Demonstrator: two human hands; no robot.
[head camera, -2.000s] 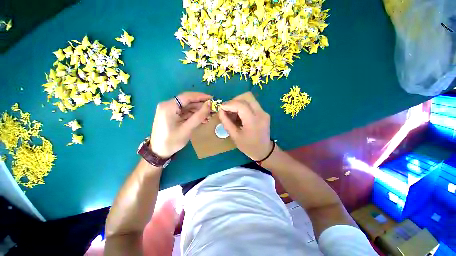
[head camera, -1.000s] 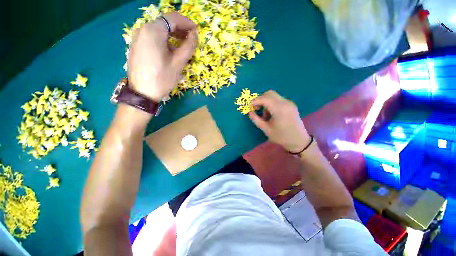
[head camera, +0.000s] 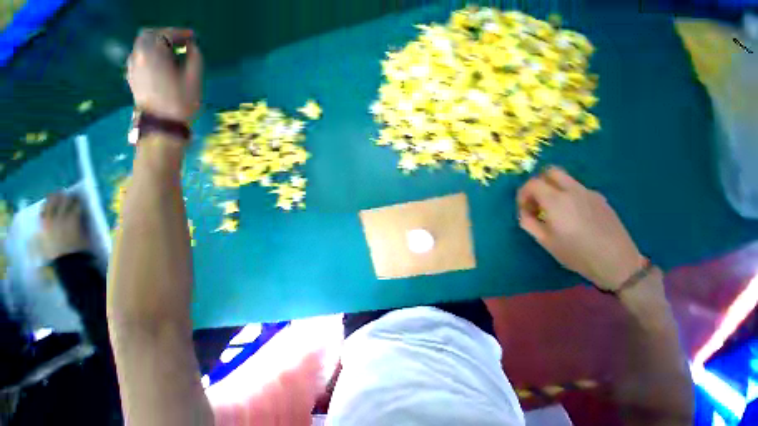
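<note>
My left hand (head camera: 166, 76) is far out at the upper left, over the darker surface, blurred. Its fingers are curled, with a small yellow piece (head camera: 180, 49) at the fingertips. My right hand (head camera: 575, 223) is low over the bench, right of the card, with fingertips at a bit of small yellow pieces (head camera: 541, 215); the fingers hide most of them and whether any is gripped. The brown card (head camera: 383, 246) lies before me with a white round patch (head camera: 420, 241) on it. A large heap of star-shaped yellow pieces (head camera: 486, 96) lies at top centre.
A smaller heap of yellow stars (head camera: 253, 146) lies left of centre, with loose ones beside it. My left forearm partly covers small yellow pieces. Another person's hand (head camera: 65, 223) is by a white sheet (head camera: 33, 250) at far left. A cloudy plastic bag (head camera: 731, 125) is at right.
My left hand has moved from the large heap to the far upper left. My right hand remains at the small yellow pieces. The view has shifted left, showing another person's arm.
</note>
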